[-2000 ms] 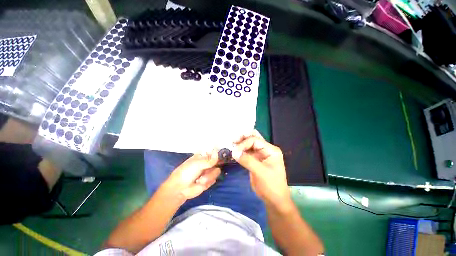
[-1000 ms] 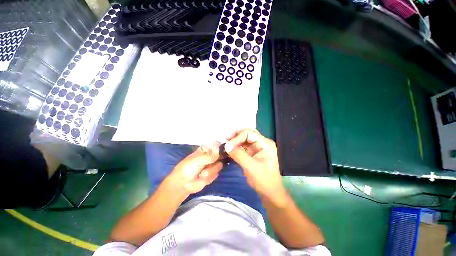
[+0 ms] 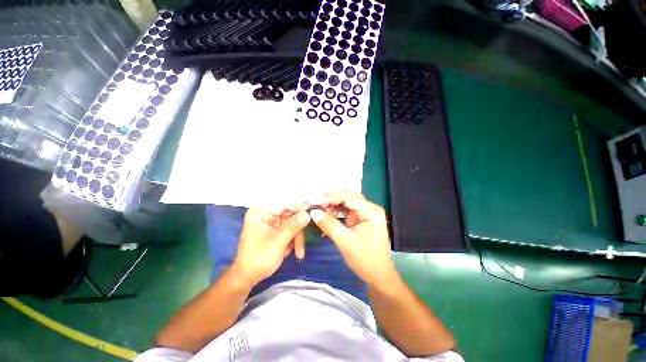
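Note:
My left hand [image 3: 273, 237] and my right hand [image 3: 354, 230] meet at the near edge of the white work paper [image 3: 262, 155]. Their thumbs and fingertips pinch a small round black part [image 3: 312, 208], mostly hidden by the fingers. The sticker sheet in use [image 3: 340, 63] lies on the paper's upper right, with outlined rings at its near end. A few small black parts [image 3: 268, 92] lie on the paper's far side. The finished-parts tray [image 3: 427, 184] is right of the paper, with small dark parts at its far end.
Spare sticker sheets [image 3: 106, 152] in clear plastic lie left of the paper. Black supply trays [image 3: 234, 35] stand behind it. Clear blister trays [image 3: 78, 42] are far left, near a neighbour's dark sleeve [image 3: 32, 226]. A grey machine box [image 3: 630, 177] and blue crate [image 3: 570, 329] are at right.
Both hands have turned so the thumbs press together over the part, which shows less than before. The left fingers now point more downward. The camera view has shifted slightly.

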